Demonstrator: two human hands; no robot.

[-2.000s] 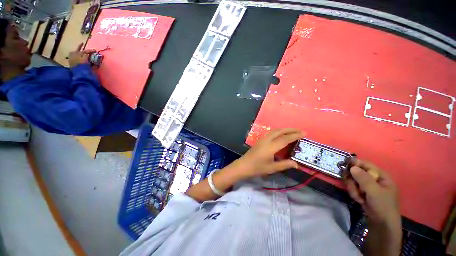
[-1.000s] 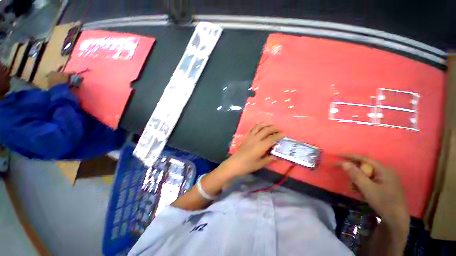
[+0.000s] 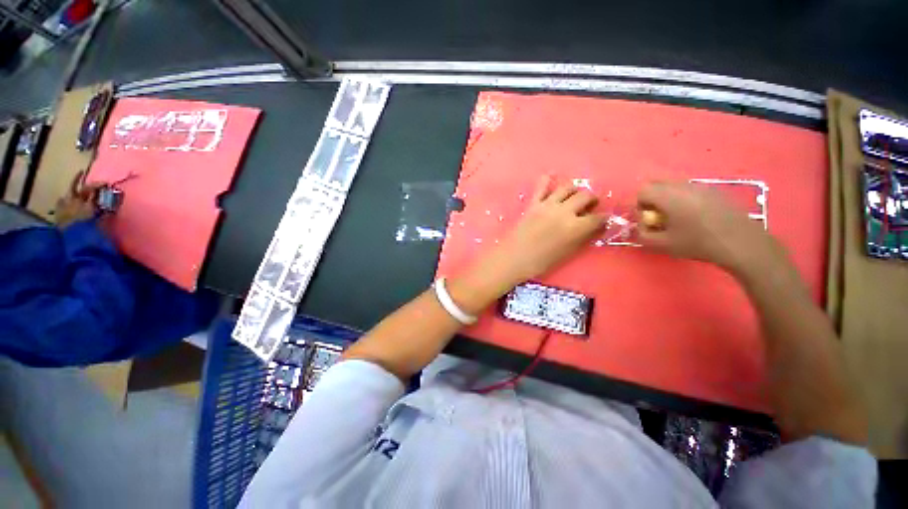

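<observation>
My left hand [image 3: 556,231] is over the middle of the red mat [image 3: 697,328], its fingertips at the left end of a thin white frame gasket [image 3: 624,242]. My right hand [image 3: 687,221] is shut on a tool with a tan wooden handle [image 3: 651,219], over the same gasket; the tool's tip is too blurred to tell. More white gasket outline [image 3: 765,189] shows behind my right hand, partly hidden. The LED module [image 3: 547,308] lies face up on the mat near its front edge, untouched, with a red wire trailing towards my lap. Whether my left fingers grip the gasket is unclear.
A shiny whitish strip [image 3: 314,214] and a clear plastic film [image 3: 423,211] lie left of the mat. A blue crate [image 3: 224,418] with modules is below the bench. Modules [image 3: 886,204] lie on cardboard at right. A coworker's blue sleeve [image 3: 60,288] is at far left.
My left hand has let go of the module, which now lies on the mat. Both hands have moved forward to the gaskets, my right still with the wooden-handled tool. The view has shifted.
</observation>
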